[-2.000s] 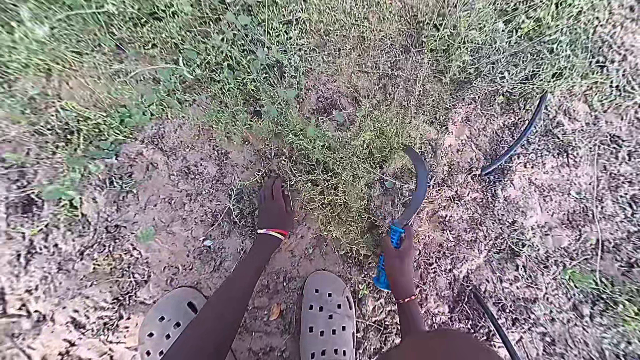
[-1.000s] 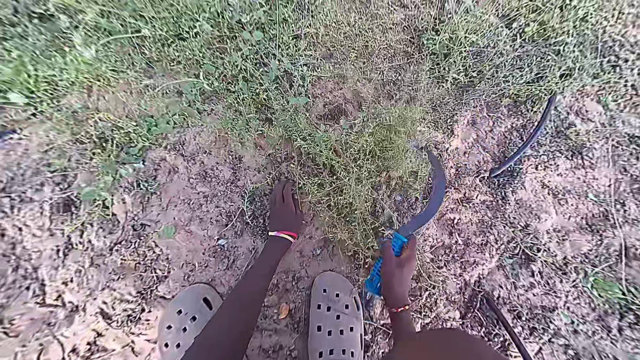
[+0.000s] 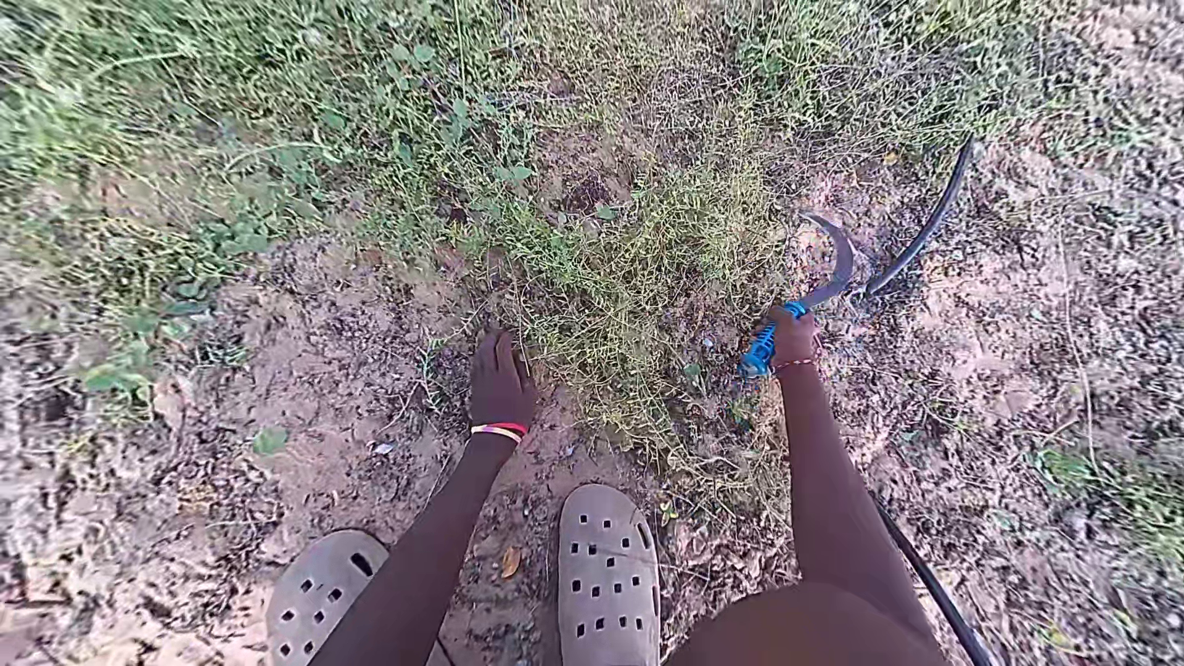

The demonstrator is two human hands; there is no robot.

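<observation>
My right hand [image 3: 794,335] is closed around the blue handle of a sickle [image 3: 840,268], whose curved metal blade arcs up and back toward the left, above the ground. Low, thin-stemmed weeds [image 3: 610,305] spread between my two hands. At their left edge my left hand [image 3: 501,379] is held low, palm down, its fingertips at the stems; whether it grips any of them cannot be told. A red and white band circles the left wrist.
A black hose or pipe [image 3: 930,217] lies beyond the sickle, and a dark length [image 3: 934,578] shows at the lower right. My perforated clogs [image 3: 608,573] stand on bare soil [image 3: 324,370]. Denser grass [image 3: 277,83] covers the ground ahead.
My right hand has moved forward and to the right with the sickle, away from my feet. The left hand stays at the left edge of the weeds.
</observation>
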